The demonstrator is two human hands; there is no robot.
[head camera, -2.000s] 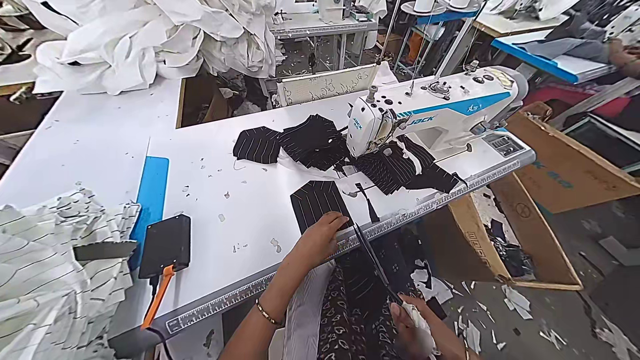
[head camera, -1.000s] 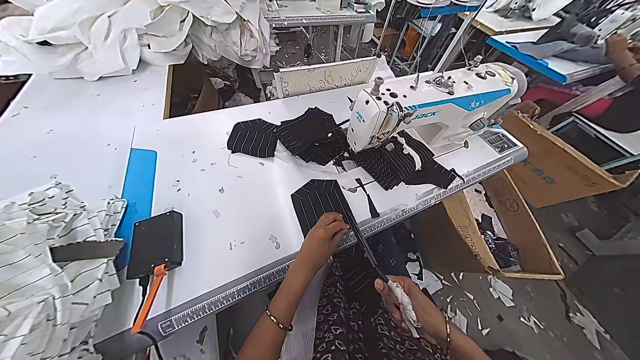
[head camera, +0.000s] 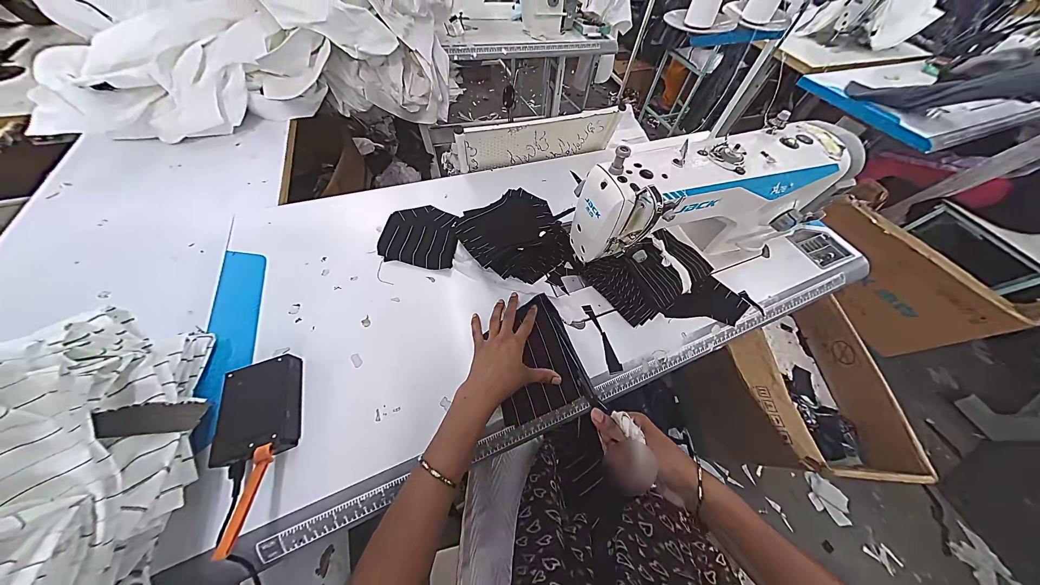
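My left hand lies spread on the left side of a black pinstriped fabric piece, which hangs over the table's front edge. My right hand is closed at that edge around a bunched white thing, partly blurred; a thin dark tool or strip runs from it along the fabric's right side. Behind the piece, more black pinstriped pieces lie in piles. A white Jack sewing machine stands over another stack of striped pieces.
Striped white fabric is heaped at the left, near a black box with an orange strap. White cloth is piled at the back left. A cardboard box with scraps stands below the table's right end. Small scraps dot the table and floor.
My left hand has moved up from the table's front edge onto the fabric, its fingers now spread. My right hand has come up to the front edge.
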